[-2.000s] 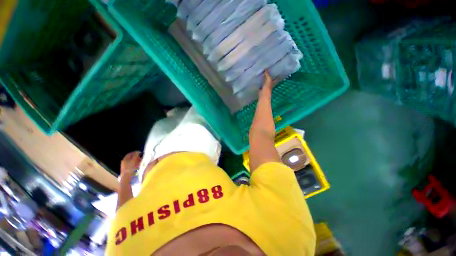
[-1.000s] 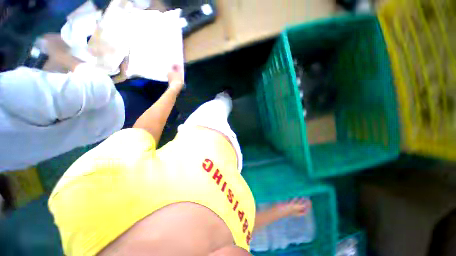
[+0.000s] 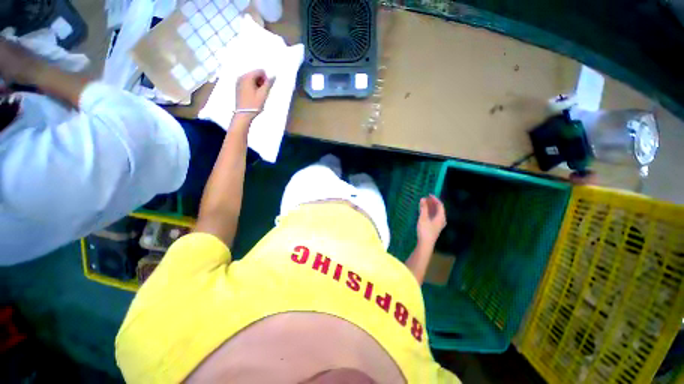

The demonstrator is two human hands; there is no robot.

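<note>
A stack of flat white bags (image 3: 274, 124) lies at the bench edge. My left hand (image 3: 253, 90) is on top of it, its curled fingertips pinching the upper sheet. A dark grey fan unit (image 3: 339, 49) with a round slatted grille and two bright white squares lies on the bench, right of the bags, with no hand on it. My right hand (image 3: 431, 217) is over the near left side of a green crate (image 3: 506, 259), fingers loosely bent, nothing seen in it. Dark units deep in that crate are hard to make out.
A coworker's pale sleeve (image 3: 112, 157) is close at left. A label sheet (image 3: 206, 37) lies behind the bags. A black device (image 3: 559, 142) and clear round part (image 3: 626, 139) are on the right bench (image 3: 457, 75). A large yellow crate (image 3: 607, 285) stands right; a small one (image 3: 112, 279) is at lower left.
The view has swung from the crate of bagged units to the bench. My right hand has left those units and is empty. My left hand has moved from the bags' edge onto their top.
</note>
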